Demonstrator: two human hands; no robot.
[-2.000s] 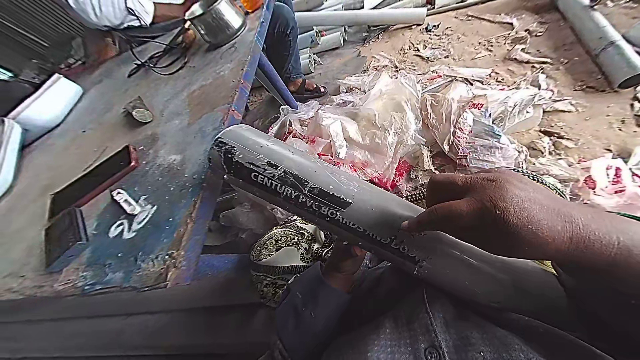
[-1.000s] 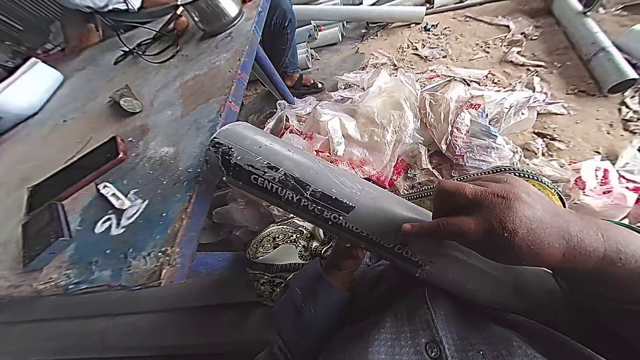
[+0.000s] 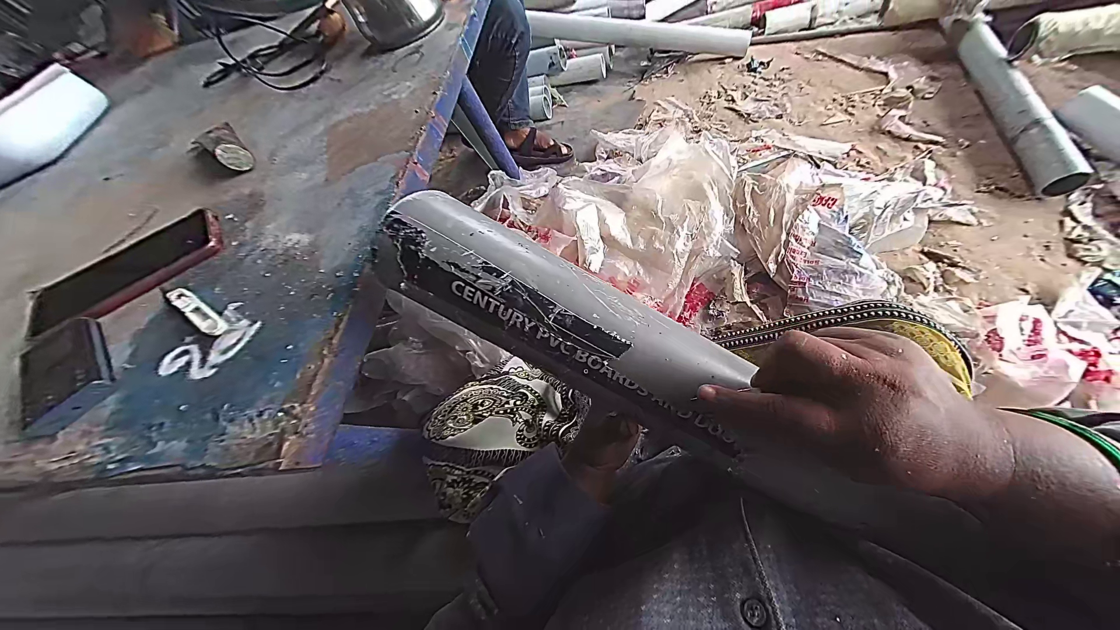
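A grey PVC pipe (image 3: 569, 306) with a dark printed band and scraped patches lies slantwise across my lap, its near part running down right under my forearm. My right hand (image 3: 840, 411) rests over it from above, fingers bent, one fingertip against the pipe's surface beside the print. Below the pipe, my left hand (image 3: 604, 442) is mostly hidden and holds it from underneath. A black-and-white patterned cloth (image 3: 499, 420) is beside my left hand. Behind my right hand shows a yellow piece with a black beaded border (image 3: 936, 341).
On the worn table (image 3: 289, 262) at left are two dark phone-like objects (image 3: 122, 271), a small white item (image 3: 194, 311), a small can (image 3: 226, 147), black cables (image 3: 271, 52) and a metal pot (image 3: 394, 17). Plastic wrapping (image 3: 656, 210) and pipes (image 3: 1019, 105) cover the floor; another person's sandalled foot (image 3: 535, 144) is beyond.
My right hand stays on the pipe with its fingers more bent than two seconds ago. The yellow piece behind it shows more.
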